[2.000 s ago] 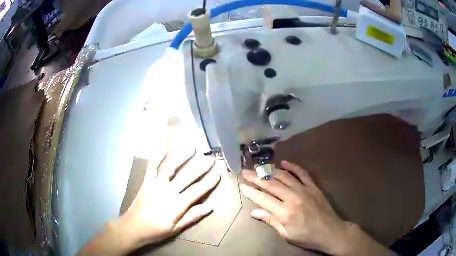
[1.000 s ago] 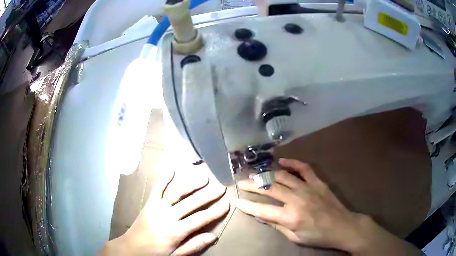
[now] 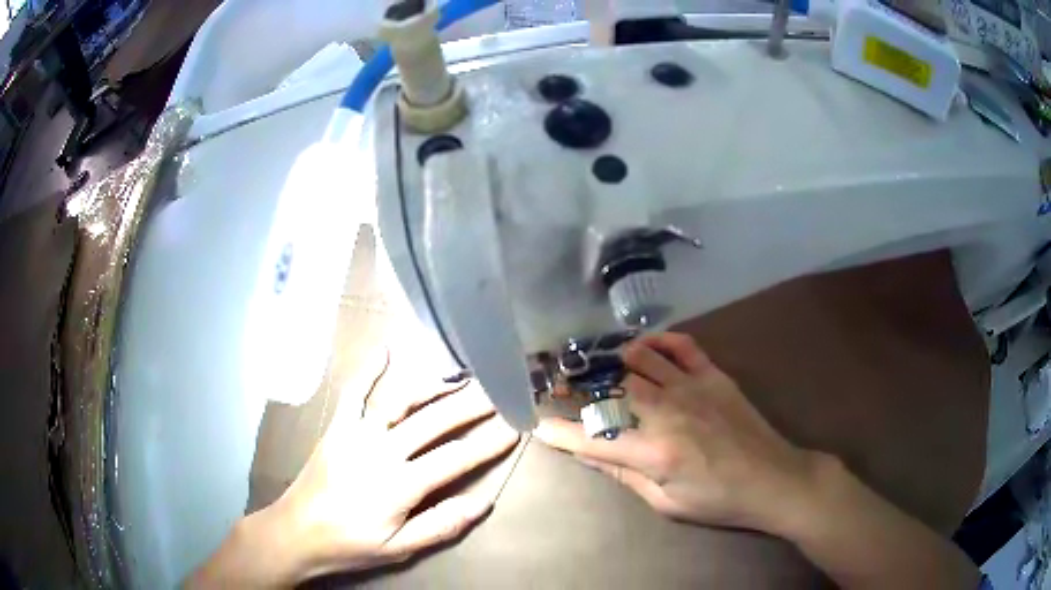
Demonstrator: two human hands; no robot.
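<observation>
A brown garment panel (image 3: 576, 536) lies flat under the white sewing machine head (image 3: 738, 161). Part of a pocket edge shows as a thin line beside my left fingers; my hand covers much of the pocket. My left hand (image 3: 392, 484) rests on the cloth left of the needle area, palm down, fingers spread, holding nothing. My right hand (image 3: 697, 444) is on the cloth right of the head, fingertips partly behind the lower tension dial (image 3: 606, 415), fingers bent and close together. The machine head hides the needle and presser foot.
A glaring lamp (image 3: 302, 277) hangs left of the head on a blue neck. A plastic-wrapped strip (image 3: 115, 311) runs along the table's left edge. A white box with a yellow label (image 3: 897, 60) sits on the machine. Pale pieces lie at the far right.
The cloth has shifted up toward the machine head and less of the pocket outline shows. My right fingers have moved up and left, bending behind the dial. The lamp now shows left of the head.
</observation>
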